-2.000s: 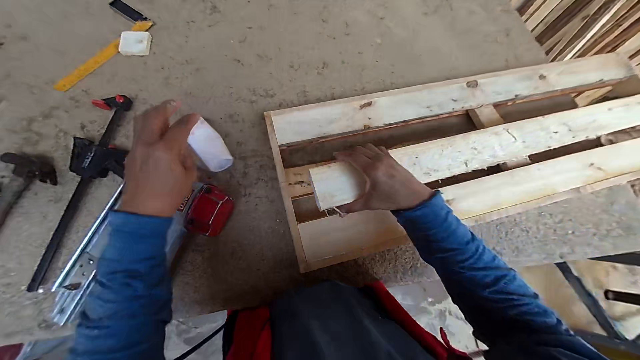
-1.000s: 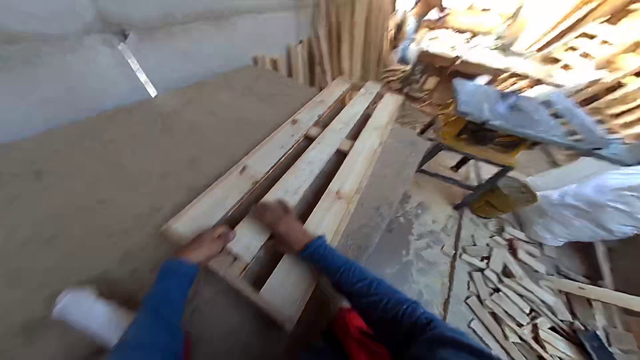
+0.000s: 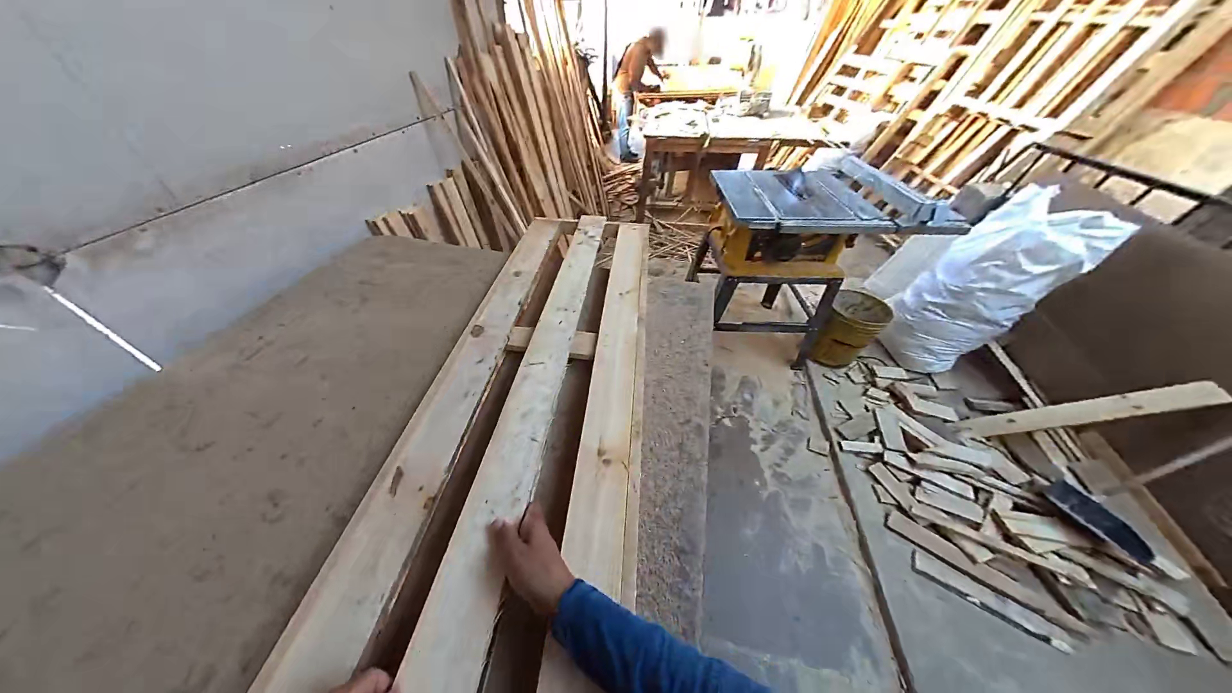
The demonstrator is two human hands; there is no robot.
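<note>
A long slatted wooden frame (image 3: 616, 452) lies on the workbench, with pale boards running away from me and a cross slat (image 3: 549, 342) beneath. My right hand (image 3: 532, 560) grips the middle board (image 3: 515, 452) at its right edge, thumb and fingers over the wood. Only the fingers of my left hand (image 3: 366, 682) show at the bottom edge, beside the near part of the middle board; what they hold is hidden.
A table saw (image 3: 799, 207) stands ahead on the right, near a yellow bucket (image 3: 852, 325) and a white sack (image 3: 1001, 279). Wood offcuts (image 3: 962, 500) and a broom head (image 3: 1099, 520) lie on the floor. Boards lean on the wall (image 3: 510, 125). A person (image 3: 635, 77) stands far back.
The view has swung up toward the far end of the frame. My left hand has left the white container held near it two seconds ago and come to the frame. My right hand is farther along the middle board.
</note>
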